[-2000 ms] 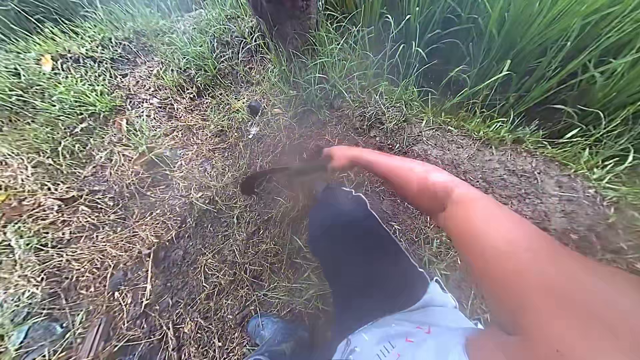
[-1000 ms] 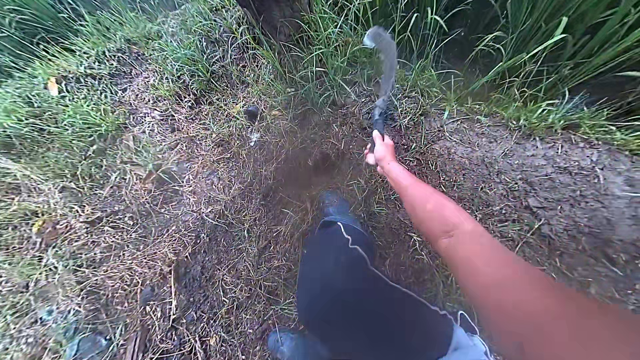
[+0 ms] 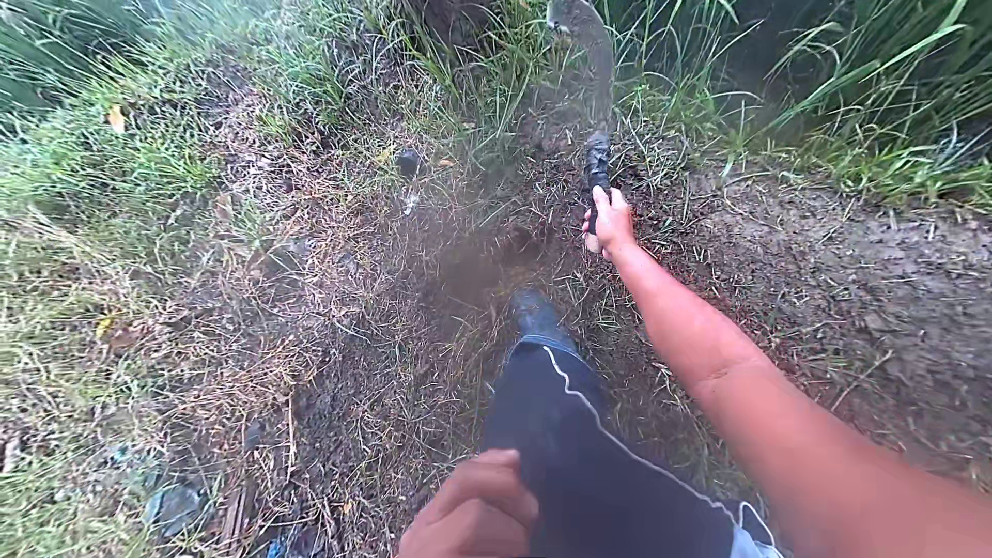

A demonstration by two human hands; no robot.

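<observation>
My right hand (image 3: pixel 610 223) is closed around the dark wrapped handle of a long curved blade, a machete or sickle (image 3: pixel 597 74). The blade points up and away, its hooked end at the top edge near tall grass. Low in the view, my left hand (image 3: pixel 477 508) is curled and blurred in front of my dark trouser leg; whether it holds anything I cannot tell. My boot (image 3: pixel 536 316) stands on the ground between the two hands.
A tree trunk base (image 3: pixel 453 22) rises at the top. Tall green grass (image 3: pixel 868 85) borders the top right, beside bare muddy soil (image 3: pixel 876 287). Dry cut grass (image 3: pixel 256 325) covers the left ground. A dark lump (image 3: pixel 408 162) and plastic scrap (image 3: pixel 174 508) lie there.
The blade, low and pointing left two seconds ago, has swung up and now points away, with my right arm reaching farther forward. My left hand has come into view at the bottom.
</observation>
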